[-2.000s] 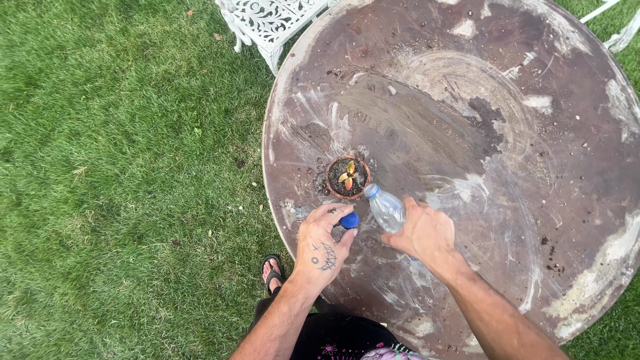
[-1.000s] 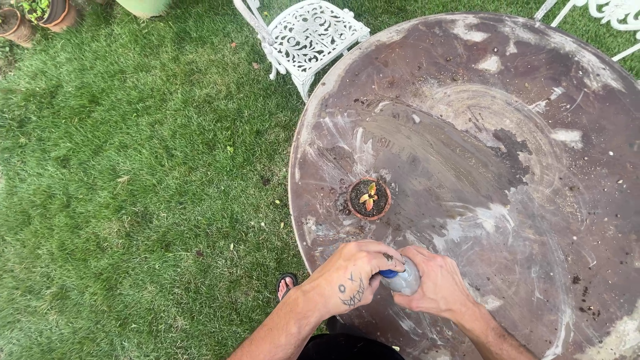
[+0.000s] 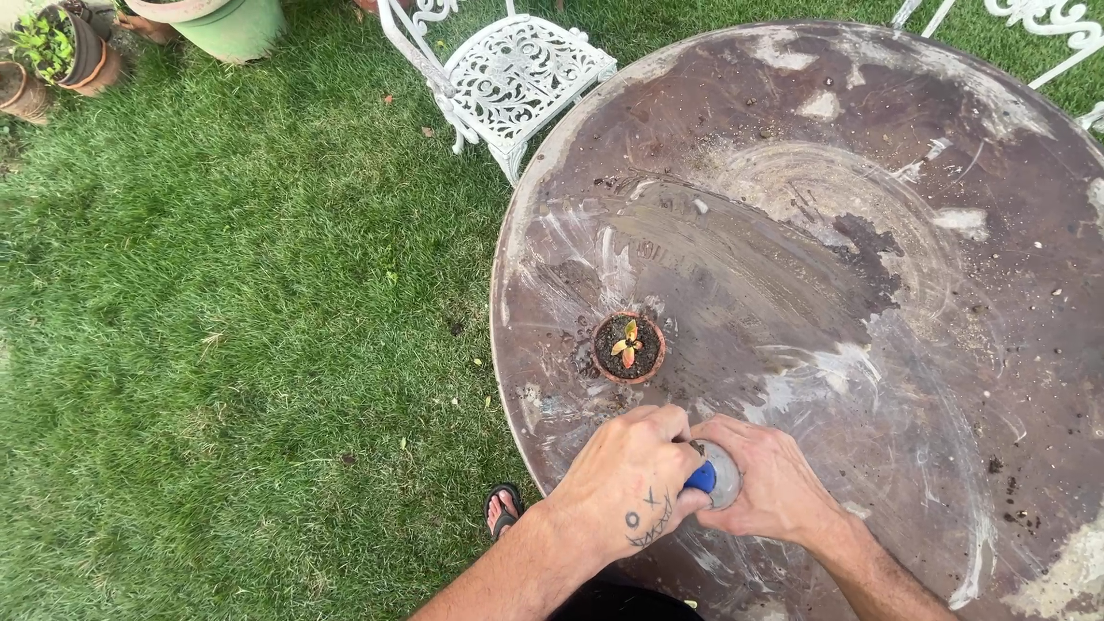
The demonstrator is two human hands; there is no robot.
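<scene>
My left hand grips a blue bottle cap at the top of a clear plastic bottle. Around the bottle's body is my right hand; the bottle stands roughly upright, seen from above, with its lower part hidden. Just beyond my hands, a small round terracotta pot of dark soil sits on the table, holding a seedling with yellow, green and reddish leaves.
The round brown table bears dried smears and soil crumbs. A white ornate metal chair stands at its far left edge, another at the far right. Grass lies left, with a green planter and terracotta pots beyond.
The bottle, tilted beside the pot two seconds ago with its cap off in my left hand, is now upright and nearer me. My left hand has moved onto its top with the cap.
</scene>
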